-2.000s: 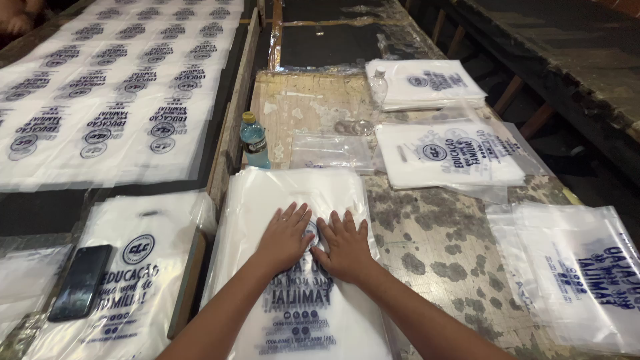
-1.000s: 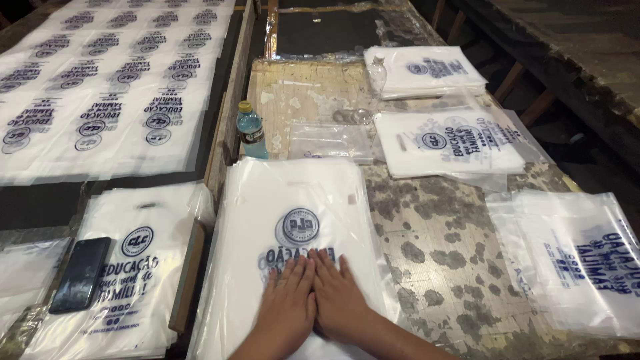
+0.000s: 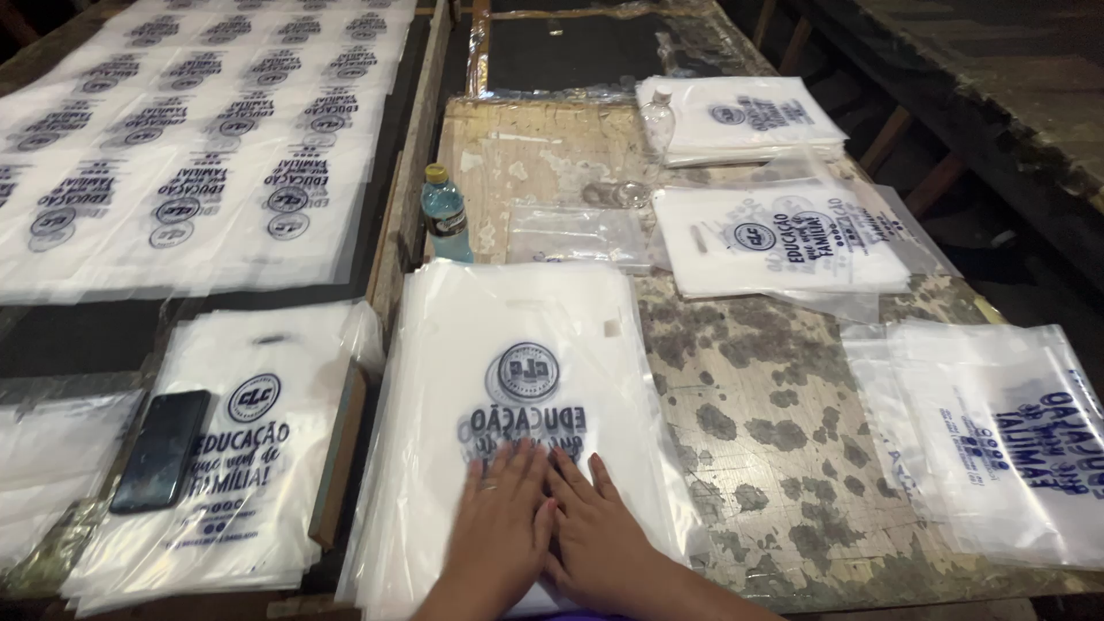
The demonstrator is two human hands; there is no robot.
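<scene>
A stack of translucent white plastic bags (image 3: pixel 552 319) with dark print lies in front of me, its print seen mirrored through the top bag. My left hand (image 3: pixel 502 522) rests palm down on the lower part of the stack, a ring on one finger. Touching it side by side, my right hand (image 3: pixel 595 526) also presses flat on the top bag. Neither hand grips anything. Left of this stack lies another pile of printed bags (image 3: pixel 259 345), with a black smartphone (image 3: pixel 159 453) on its left edge and a thin wooden block (image 3: pixel 338 457) along its right edge.
Behind the stack stands a plastic bottle of blue-green drink (image 3: pixel 447 226). Printed sheets (image 3: pixel 198 112) cover the far left table. More bag piles lie at the right (image 3: pixel 776 259), back right (image 3: pixel 768 112) and near right (image 3: pixel 1000 431). A clear bottle (image 3: pixel 658 121) rests at the back pile.
Both hands have moved down the stack toward me and come together; two seconds ago they were apart over the print. The round logo and part of the lettering now show.
</scene>
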